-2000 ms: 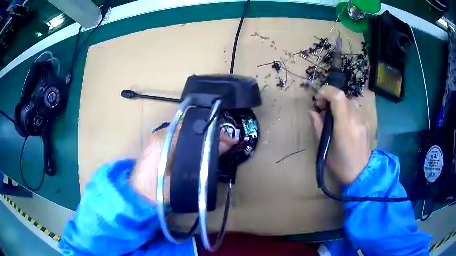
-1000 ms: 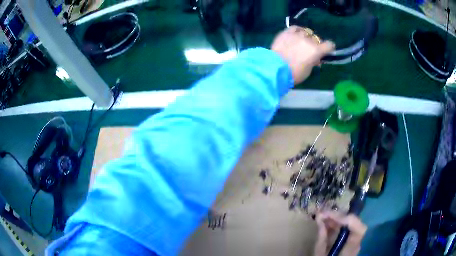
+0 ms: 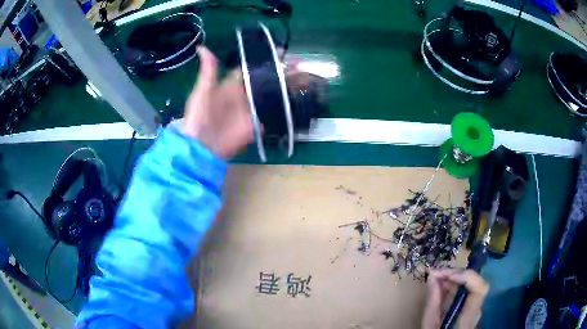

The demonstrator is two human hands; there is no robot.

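Observation:
A black headset (image 3: 267, 93) with two silvery headband hoops is at my left hand (image 3: 222, 109), above the far edge of the cardboard; it is blurred. The left thumb points up and the fingers are hidden behind the headset. My right hand (image 3: 458, 292) is at the bottom right, partly cut off, holding the soldering iron (image 3: 477, 257) with its tip pointing up beside the stand. A loose pile of wired components (image 3: 430, 234) lies on the cardboard (image 3: 270, 225) left of the iron.
A green solder reel (image 3: 473, 133) stands at the upper right beside the black iron stand (image 3: 505, 186) with its yellowish sponge. Other headsets lie at the left (image 3: 80, 205) and on the line beyond (image 3: 470, 51). A grey post (image 3: 96, 64) rises at upper left.
My left hand has moved left and back from the line beyond, now with a headset. Its sleeve has uncovered the cardboard and its black writing. The right hand still holds the iron.

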